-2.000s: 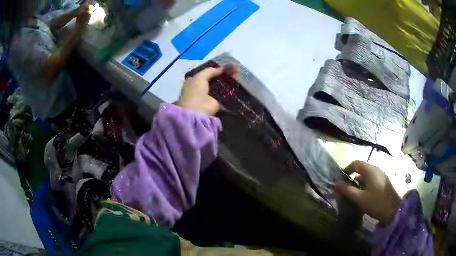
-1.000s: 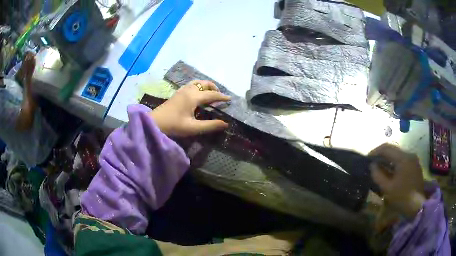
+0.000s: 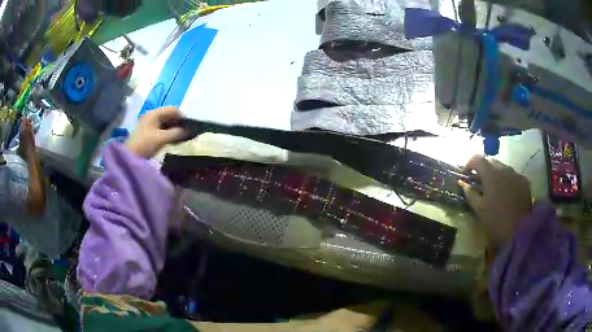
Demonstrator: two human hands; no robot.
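My left hand [image 3: 156, 131] grips the left end of a dark fabric strip [image 3: 292, 139]. My right hand [image 3: 496, 194] holds its right end below the sewing machine head [image 3: 519, 84], with a small metal part or tool by the fingertips. The strip is stretched between both hands, above the bed. A second strip with a maroon-black check face [image 3: 311, 198] lies nearer to me, with no hand on it. Grey sewn bands [image 3: 370, 81] lie in overlapping folds behind the held strip. The needle area is too bright to make out.
A black phone with a red screen [image 3: 561, 165] lies right of the machine. Blue tape [image 3: 182, 68] is on the white table [image 3: 253, 58]. A grey device with a blue disc [image 3: 81, 81] stands at the left. Another person's arm [image 3: 32, 168] shows at the far left.
The view has shifted. The two strips, close together before, now lie apart. My left hand has moved left to the end of the rear strip; the front strip shows its check face.
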